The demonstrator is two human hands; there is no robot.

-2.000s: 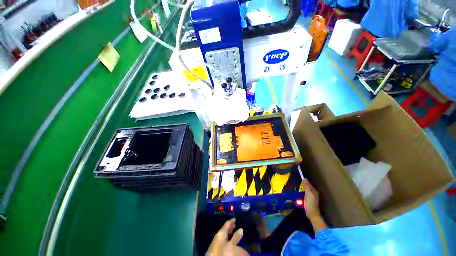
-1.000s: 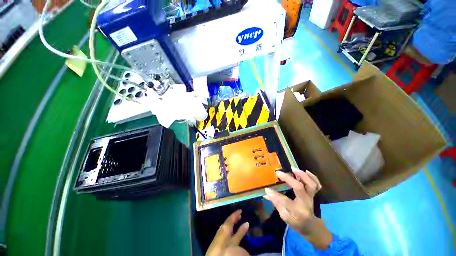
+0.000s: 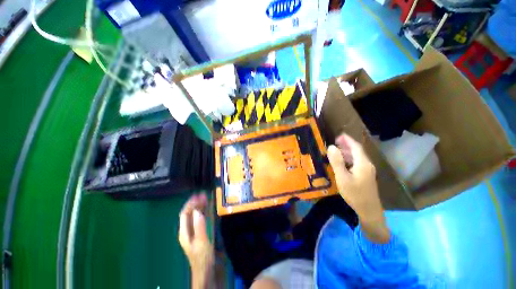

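Note:
The orange fixture (image 3: 277,167) lies in front of me, with a black frame seated in its dark border. Its thin tan lid (image 3: 243,59) stands up open at the back edge. My right hand (image 3: 355,169) is at the fixture's right edge, fingers bent and thumb apart; I see nothing held in it. My left hand (image 3: 195,228) is left of the fixture's front left corner, slightly blurred, with fingers apart and empty.
A stack of black frames (image 3: 150,161) stands on the green bench at the left. An open cardboard box (image 3: 452,121) with black and white packing is at the right. The blue and white machine, its cloth-wrapped head (image 3: 209,93) and hazard stripes (image 3: 269,107) are behind the fixture.
The lid has swung up from lying over the fixture. My right hand has moved up along the fixture's right side. My left hand has moved left, out over the bench's edge.

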